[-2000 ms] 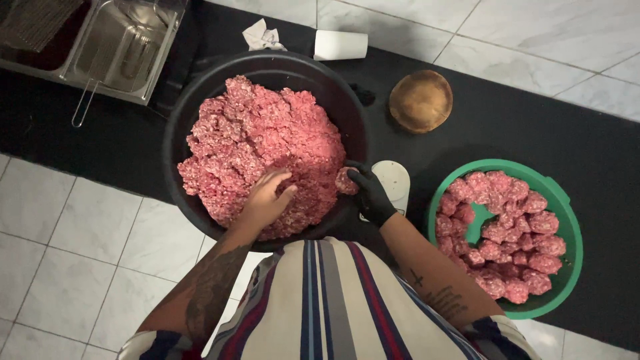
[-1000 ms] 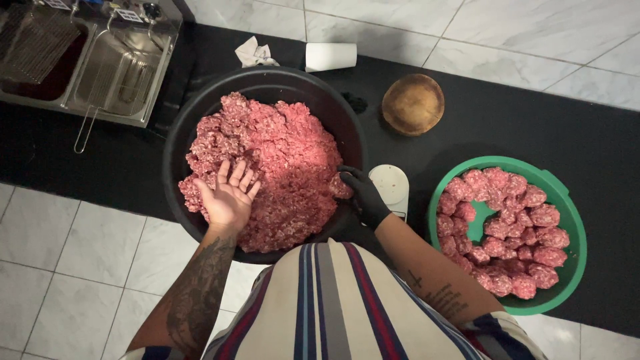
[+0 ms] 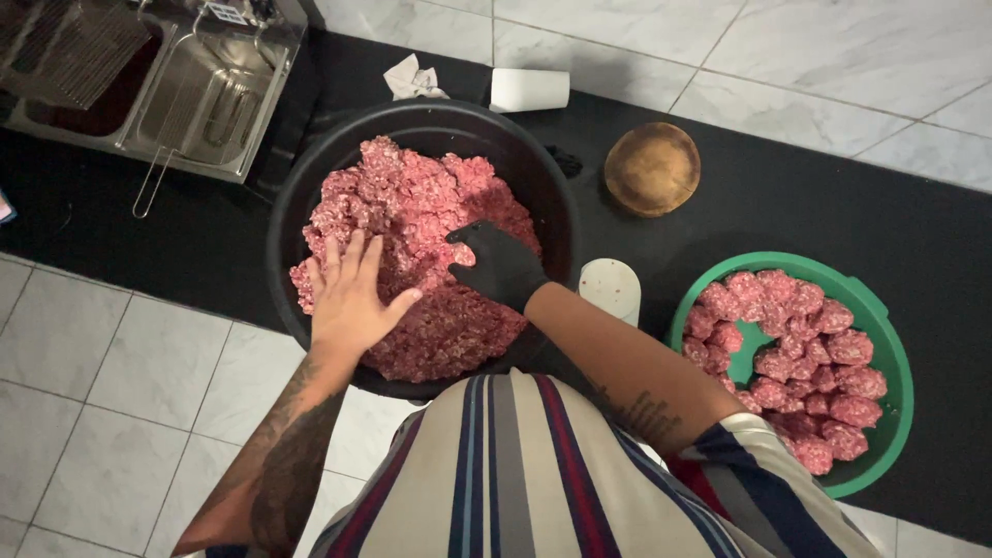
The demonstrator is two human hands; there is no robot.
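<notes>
A large black tub [image 3: 283, 232] holds a big mound of raw ground meat [image 3: 434, 194]. My bare left hand [image 3: 353, 291] is spread palm down over the mound's left side, fingers apart; whether it presses on the meat is hard to tell. Over the right middle of the mound is my right hand [image 3: 496, 263] in a black glove, its thumb and fingers curved around a small lump of ground meat [image 3: 463, 256]. To the right, a green plastic basin [image 3: 899, 387] contains many ground meat balls [image 3: 850, 346], with its green bottom visible between them.
Between tub and basin stands a white kitchen scale [image 3: 610, 291] on the black countertop [image 3: 620, 240]. A round wooden bowl [image 3: 652, 169] sits behind it. A white paper roll [image 3: 529, 90] and crumpled paper [image 3: 413, 79] lie behind the tub. At left is a steel deep fryer [image 3: 256, 124] with wire baskets.
My right hand has moved left from the tub's right edge to over the meat. My left hand, palm up one second ago, is now palm down.
</notes>
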